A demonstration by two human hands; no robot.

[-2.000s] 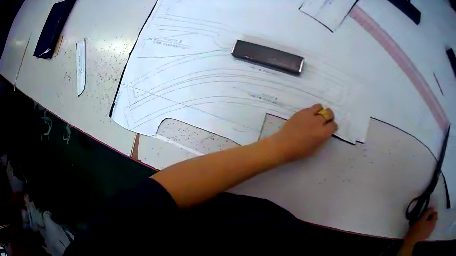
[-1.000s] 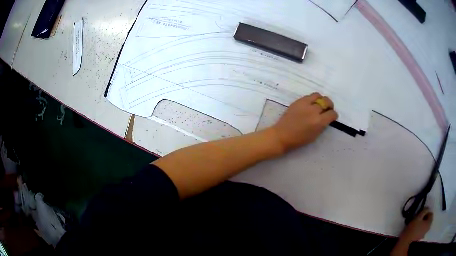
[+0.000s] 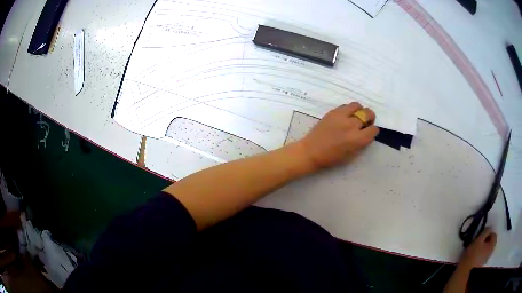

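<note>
The white printed paper pattern [image 3: 217, 74] lies over dark material [image 3: 395, 138] on the table. My left hand [image 3: 343, 136], with a yellow ring, has its fingers closed on the pattern's lower edge; its fingertips are partly hidden. Right of the fingers a stepped patch of dark material is uncovered. The black shears [image 3: 493, 197] lie at the far right, blades pointing up the picture. My right hand [image 3: 479, 249] is at their handle loops, partly cut off by the picture's bottom; whether it grips them is unclear. A dark bar weight [image 3: 295, 44] rests on the pattern.
A translucent pink ruler [image 3: 458, 56] curves down the right, with a thin red line [image 3: 497, 83] beside it. Dark bars lie at the right edge [image 3: 515, 66] and top right [image 3: 468, 4]. A folded dark piece [image 3: 47, 26] and white paper strip [image 3: 79, 63] lie left.
The dark patch beside my left fingers has grown from a thin edge to a wide strip, as the paper there is drawn back. The view has shifted slightly. The shears look unmoved on the table.
</note>
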